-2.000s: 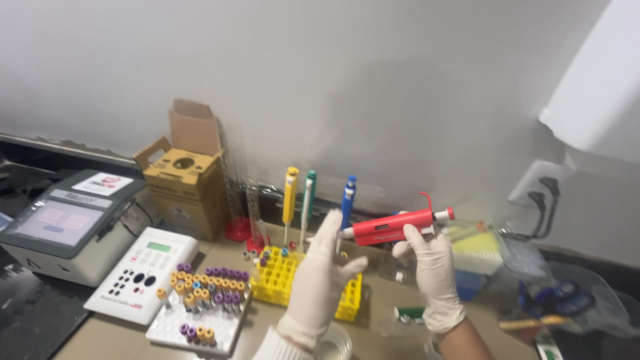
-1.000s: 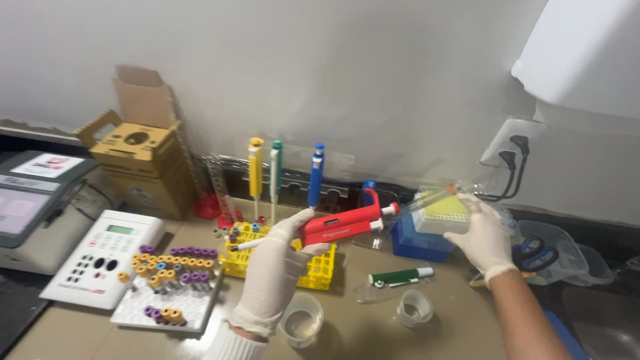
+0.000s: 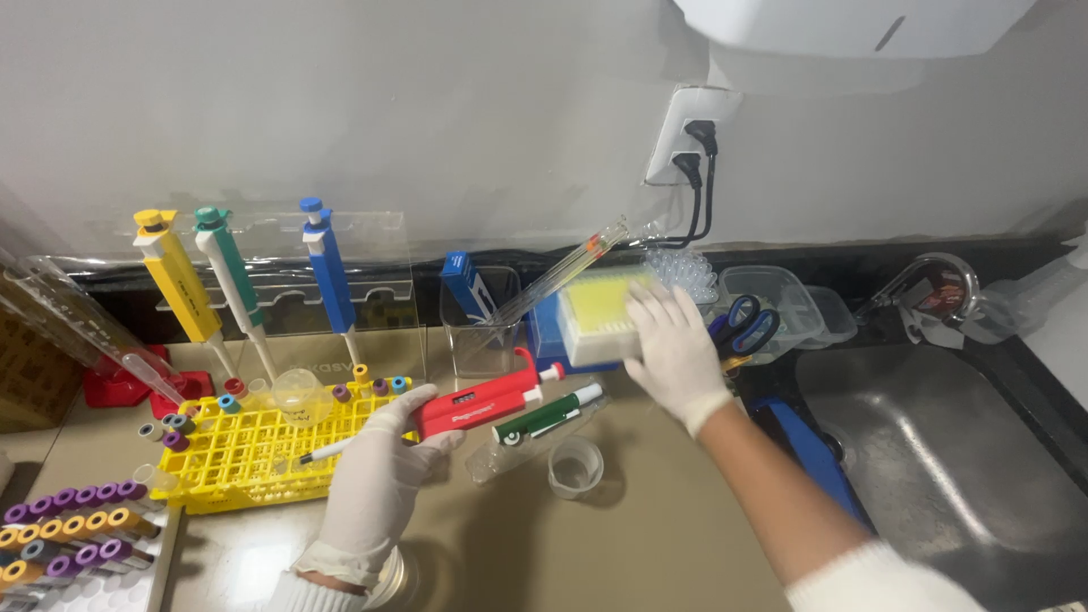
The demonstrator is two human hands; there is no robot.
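My gloved left hand [image 3: 378, 489] is closed around a red micropipette [image 3: 476, 402], its tip end pointing down-left over the yellow tube rack [image 3: 255, 463]. My gloved right hand [image 3: 676, 357] rests on the right side of a pipette tip box [image 3: 599, 314] with yellow tips, beside a blue box [image 3: 548, 327]; whether it grips the box cannot be told. Below the red pipette lie a green pipette pump [image 3: 544, 416] in clear wrapping and a small clear cup [image 3: 575, 467]. Glass pipettes [image 3: 561, 276] lean in a clear container [image 3: 480, 353] behind.
Yellow [image 3: 178, 285], green [image 3: 229, 272] and blue [image 3: 330, 276] micropipettes hang on a clear stand at the back left. Capped blood tubes [image 3: 76, 527] fill a white rack at lower left. Scissors [image 3: 748, 327] lie beside clear tubs [image 3: 769, 306]. A steel sink [image 3: 952, 476] is at right.
The red pipette, held by my right hand two seconds ago, is now in my left hand. My right hand has gone to the tip box. The view has shifted right.
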